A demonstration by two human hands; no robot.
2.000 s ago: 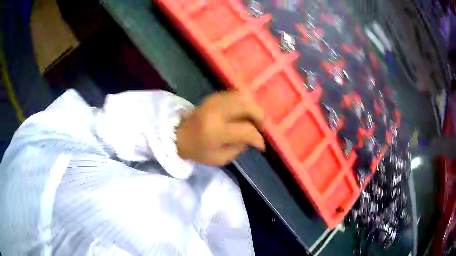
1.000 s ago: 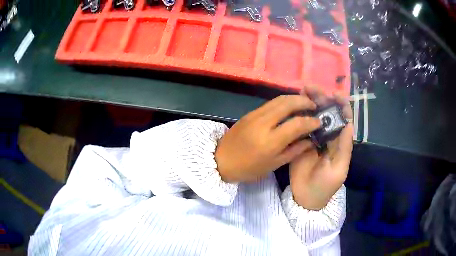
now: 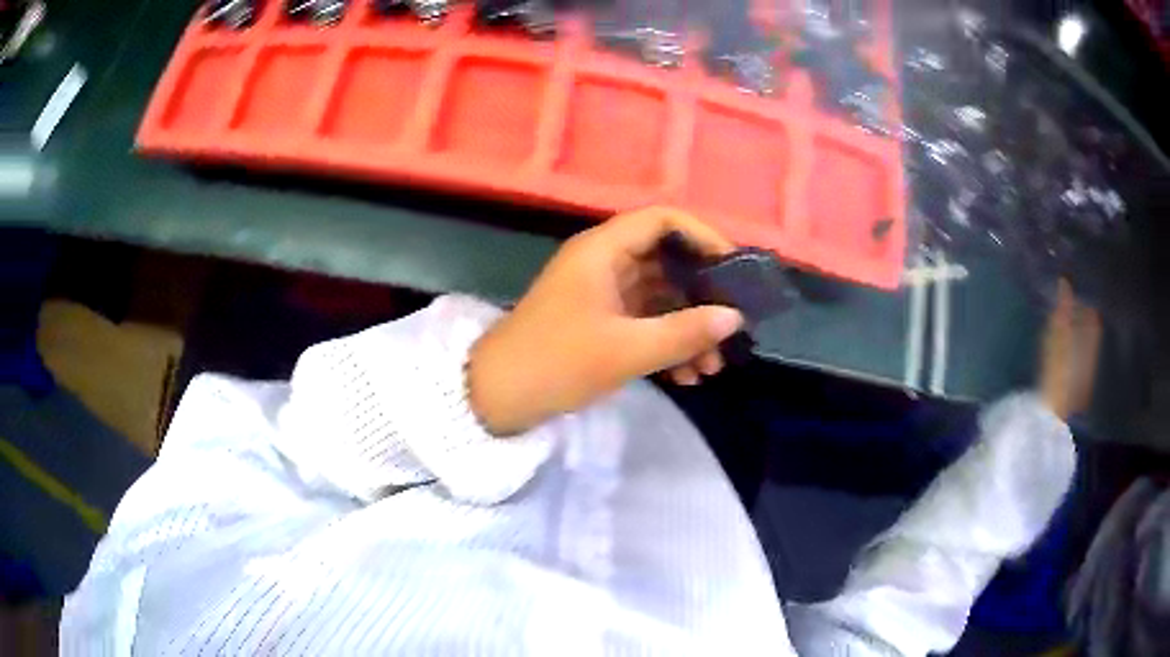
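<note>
My left hand [image 3: 584, 327] holds a small black device [image 3: 751, 285] between thumb and fingers, just in front of the tray's near edge. My right hand [image 3: 1068, 353] is at the far right, blurred, near the clip pile; whether it holds anything cannot be made out. The red-orange foam tray [image 3: 475, 164] lies on the dark green bench, with a front row of empty square pockets. Clamped units [image 3: 654, 45] with silver handles sit in the rows behind, blurred.
A pile of silver and black clips [image 3: 1014, 141] lies right of the tray. White tape marks [image 3: 926, 327] cross on the bench near the tray's right corner. Below the bench edge are a cardboard piece [image 3: 109, 379], blue objects and a yellow floor line. Grey cloth shows at the lower right.
My right hand has let go of the device and moved right to beside the clip pile. My left hand has moved left with the device.
</note>
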